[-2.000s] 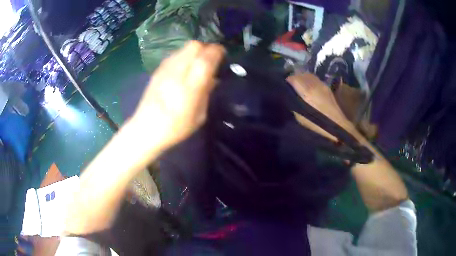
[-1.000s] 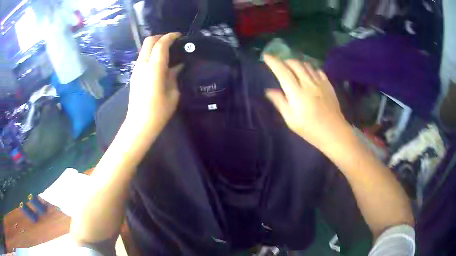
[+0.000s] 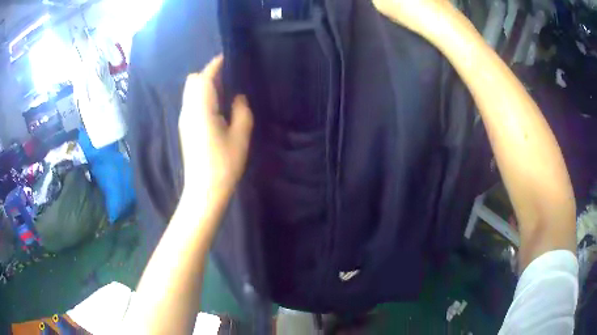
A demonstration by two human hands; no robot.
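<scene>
The navy jacket (image 3: 386, 163) hangs upright in front of me, its front open over a dark inner panel. A small white label shows at the top edge, and a small pale motif sits low on the right front. My left hand (image 3: 216, 124) is at the left front edge, thumb and fingers apart around it; whether it grips the cloth is unclear. My right hand (image 3: 393, 8) reaches up to the jacket's upper right and is cut off by the top edge, its fingers hidden. What holds the jacket up is out of view.
Thread cones (image 3: 59, 322) and a white box or folder (image 3: 105, 311) are on the brown board at lower left. A green sack (image 3: 71, 208) and a blue sack (image 3: 112, 180) stand on the green floor. A white frame (image 3: 492, 219) is at right.
The jacket now stands higher in view, its collar out of the picture. My right hand has moved up to the top edge. My left hand is lower along the jacket's front edge.
</scene>
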